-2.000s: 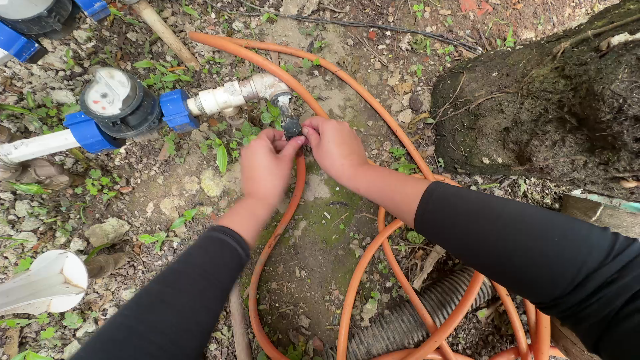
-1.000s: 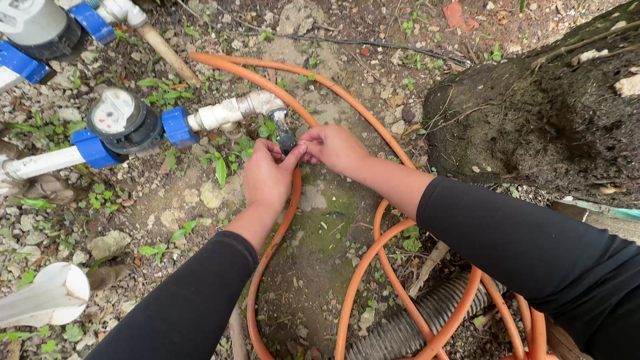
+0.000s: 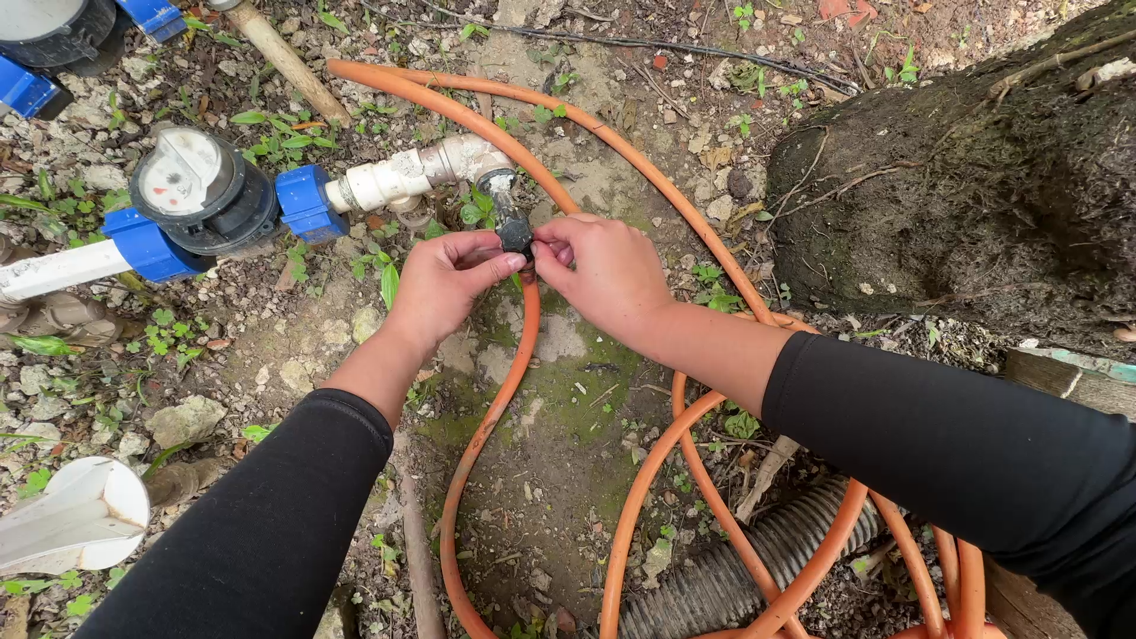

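My left hand [image 3: 448, 288] and my right hand [image 3: 603, 271] meet at a black fitting [image 3: 515, 232], their fingertips pinching it from either side. This fitting hangs off the end of a white PVC pipe elbow [image 3: 475, 160], and an orange hose [image 3: 519, 355] runs down from just beneath it. To the left, the pipe joins a blue union nut [image 3: 309, 204] on a black water meter [image 3: 202, 191] with a pale lid. The fingers partly hide where fitting and hose join.
A second water meter [image 3: 58, 31] is at the upper left. Orange hose loops [image 3: 639, 497] lie over a grey corrugated pipe [image 3: 745, 568]. A tree trunk [image 3: 958, 186] stands at right, a white plastic funnel-like piece [image 3: 84, 519] lies lower left, and a black cable [image 3: 621, 42] crosses the top.
Both hands stay at the black fitting, with only small shifts of the fingers. The hose and pipes have not plainly moved.
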